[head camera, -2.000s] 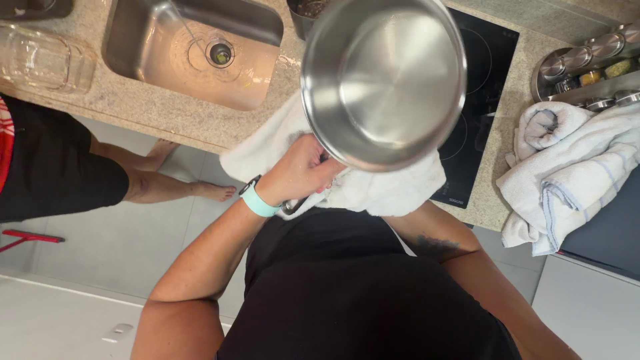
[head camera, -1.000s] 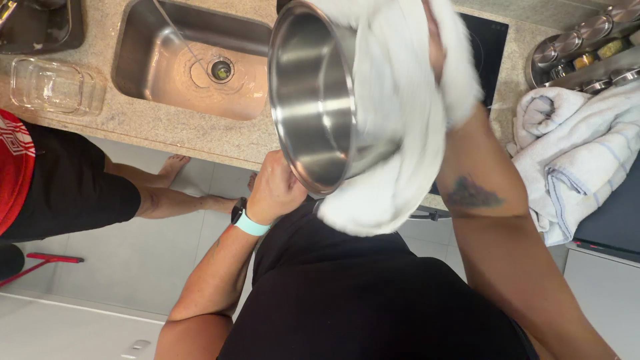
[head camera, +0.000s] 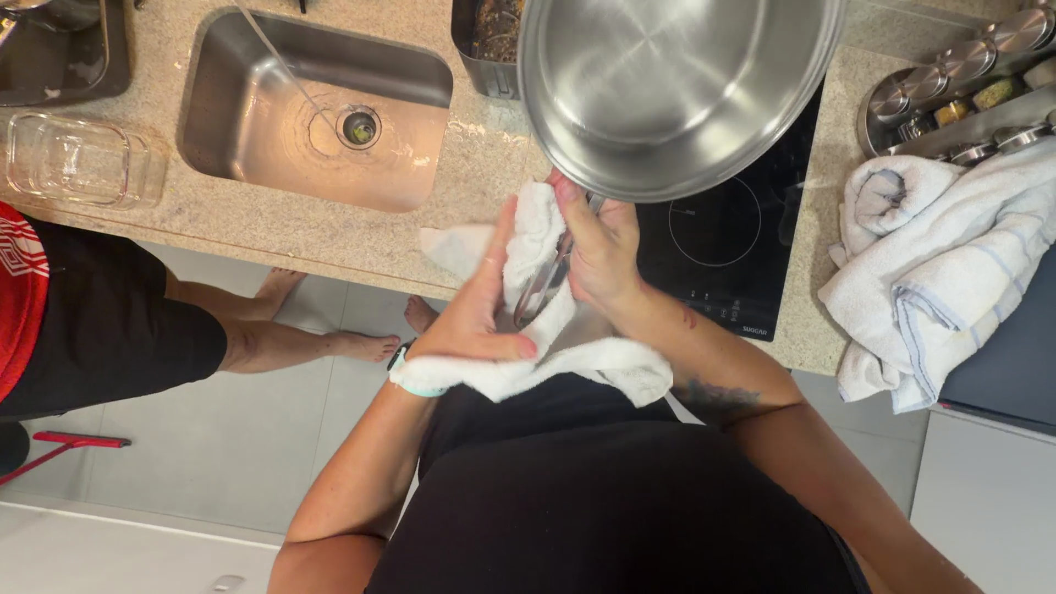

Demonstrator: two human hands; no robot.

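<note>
A stainless steel pan (head camera: 676, 91) is tilted so that its shiny inside faces me, above the cooktop's left part. My right hand (head camera: 606, 252) grips its long metal handle (head camera: 544, 285) close to the pan body. Around the handle lies a white cloth (head camera: 536, 231), and my left hand (head camera: 478, 309) presses it from the left with fingers nearly straight and thumb below. Part of the cloth drapes over my left wrist and hangs towards my right forearm. Folds of cloth hide some of the handle and part of my left palm.
Water runs into a steel sink (head camera: 305, 124) at left. Glass containers (head camera: 78, 161) and a dark tray (head camera: 66, 58) stand beyond it. A black cooktop (head camera: 726, 239), spice jars (head camera: 949, 91) and bunched towels (head camera: 932, 256) are at right. Another person's legs (head camera: 256, 338) are at lower left.
My right hand and the cloth have moved from the pan's outer side down to its handle. The pan's inside has turned towards me, and my left hand now lies farther down the handle.
</note>
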